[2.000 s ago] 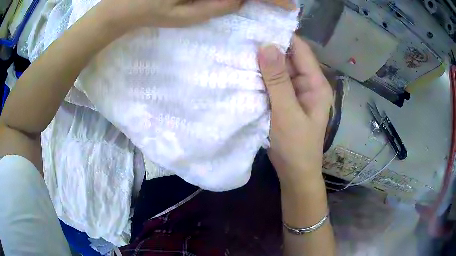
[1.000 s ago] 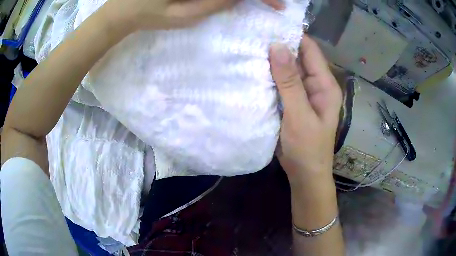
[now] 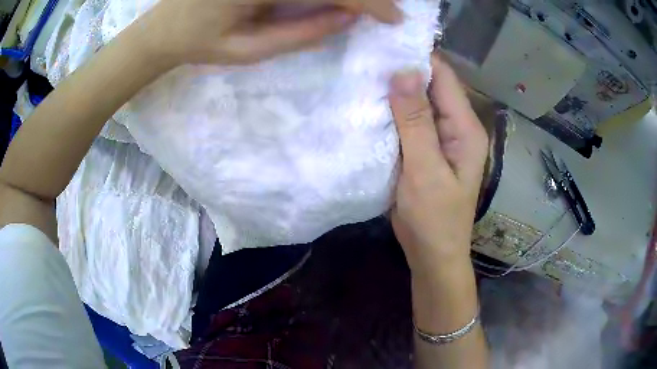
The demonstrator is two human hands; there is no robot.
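Observation:
A white, thin, textured garment piece (image 3: 274,151) fills the middle of the view, its right edge close to the machine. My right hand (image 3: 439,158) pinches that edge between thumb and fingers, thumb on top. My left hand (image 3: 288,25) lies across the cloth at the top, fingers stretched to the right and partly blurred; its fingertips are near the top right edge of the cloth. The needle area is not clearly visible.
The pale sewing machine (image 3: 537,68) stands upper right. Open black-handled snips (image 3: 569,191) lie on its surface with white thread. White garment pieces (image 3: 133,241) hang at left over a blue basket (image 3: 119,346). A plaid apron (image 3: 288,331) is below.
The cloth's lower edge has risen and its folds have shifted. My left hand has moved slightly down over the cloth. Since the earliest frame, my right hand has moved slightly right, still pinching the edge.

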